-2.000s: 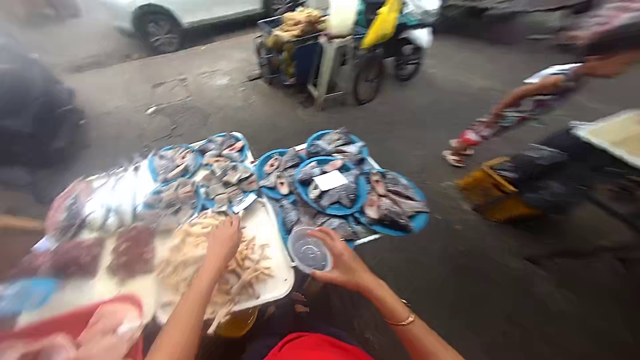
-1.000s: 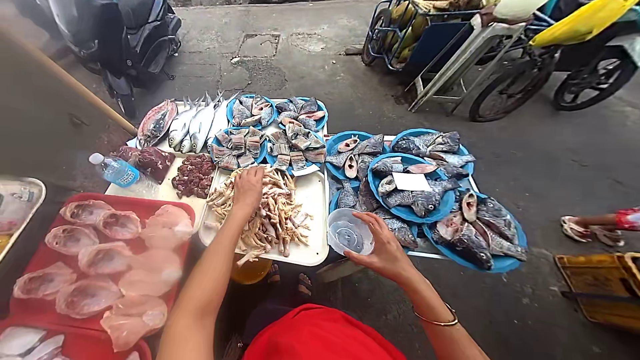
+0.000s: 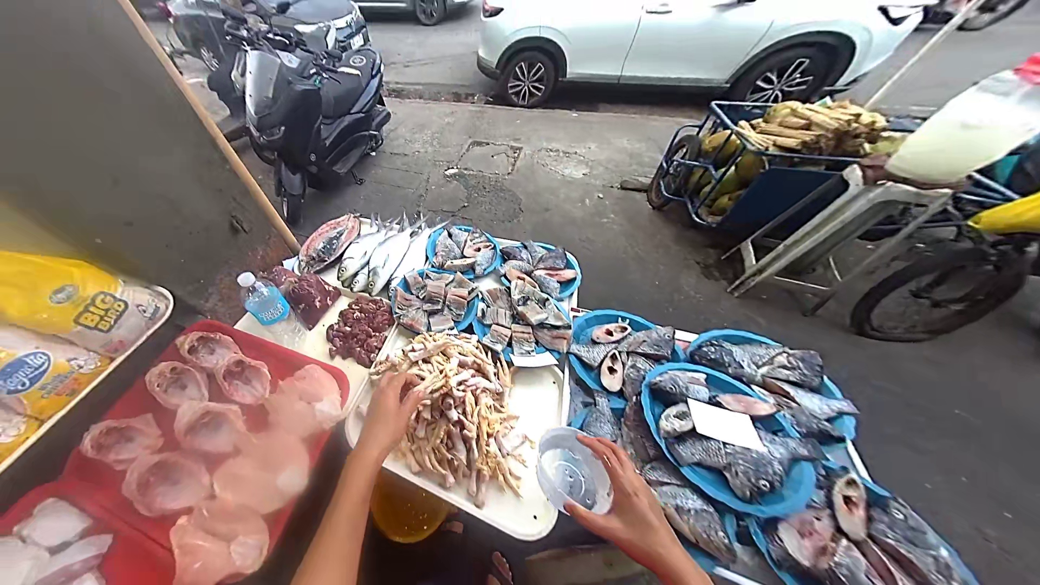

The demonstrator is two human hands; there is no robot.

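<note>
My right hand holds a clear plastic tub by its side, over the right edge of a white tray. A heap of chicken feet lies in that tray. My left hand rests at the left edge of the heap, fingers bent and apart; whether its fingertips touch a foot cannot be told. Behind it are dark red organ meat pieces. Blue plates of cut fish stand to the right, one with a white card on it.
Red trays of chicken pieces are at the left, beside a water bottle. Whole fish lie at the back. A scooter, a white car, a blue cart and a folded metal stand are beyond the table.
The view has swung towards the left side of the table. My left hand has moved from on top of the chicken feet to their left edge. The tub stays in my right hand.
</note>
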